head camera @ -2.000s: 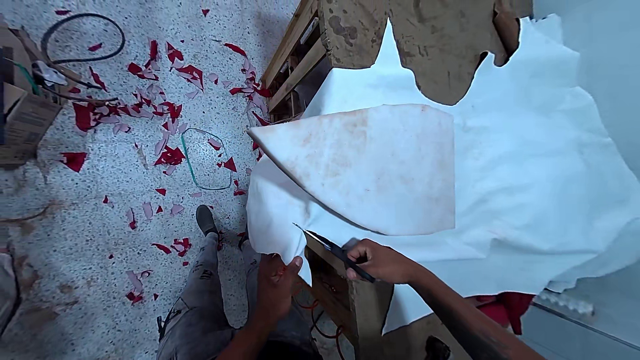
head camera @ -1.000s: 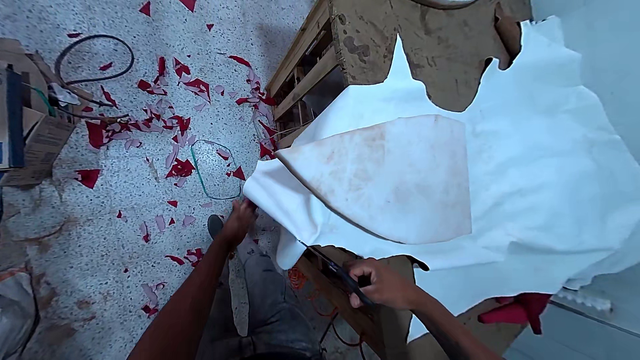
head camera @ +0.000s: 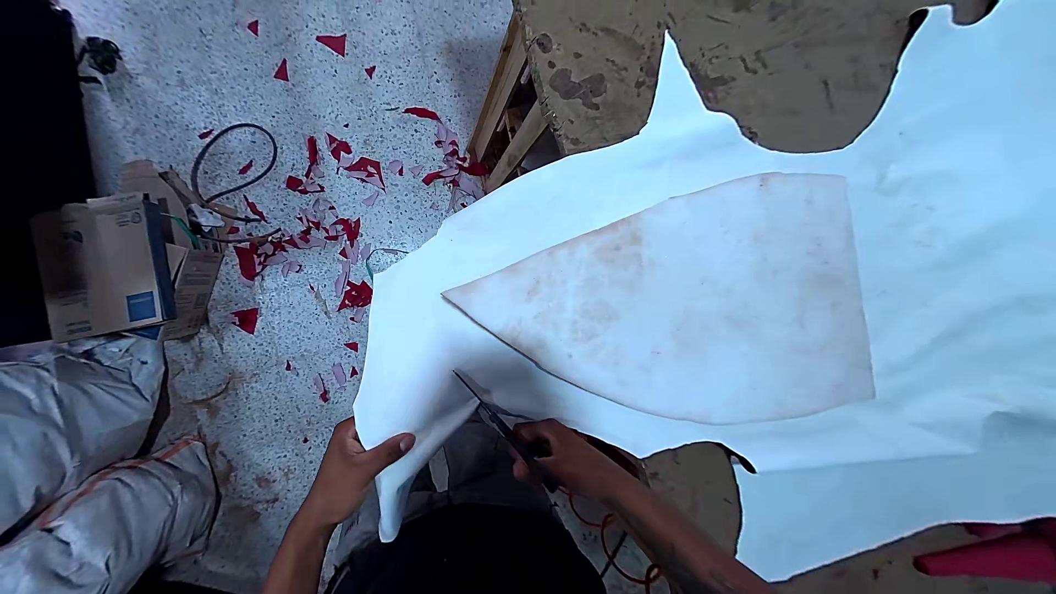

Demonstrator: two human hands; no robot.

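A large white sheet, apparently a leather hide (head camera: 949,247), lies over the table and hangs past its left edge. On it rests a flat, pointed pattern piece (head camera: 693,305) with stained patches, its tip toward the left. My left hand (head camera: 359,462) grips the hanging left edge of the hide, thumb on top. In my right hand (head camera: 561,462) are dark-handled scissors (head camera: 495,412), whose blades lie at the hide's lower edge, below and left of the pattern's tip. How far the blades are parted is hard to tell.
The worn table (head camera: 594,82) shows behind the hide. Red and pink scraps (head camera: 330,235) litter the speckled floor, near cardboard boxes (head camera: 99,272) and stuffed white sacks (head camera: 140,503). Red material (head camera: 990,554) sits at the lower right, and an orange coiled hose (head camera: 610,536) hangs below the table.
My left hand has shifted its hold along the hanging edge of the hide, which is now spread out more. The scissors remain in my right hand. The view has moved.
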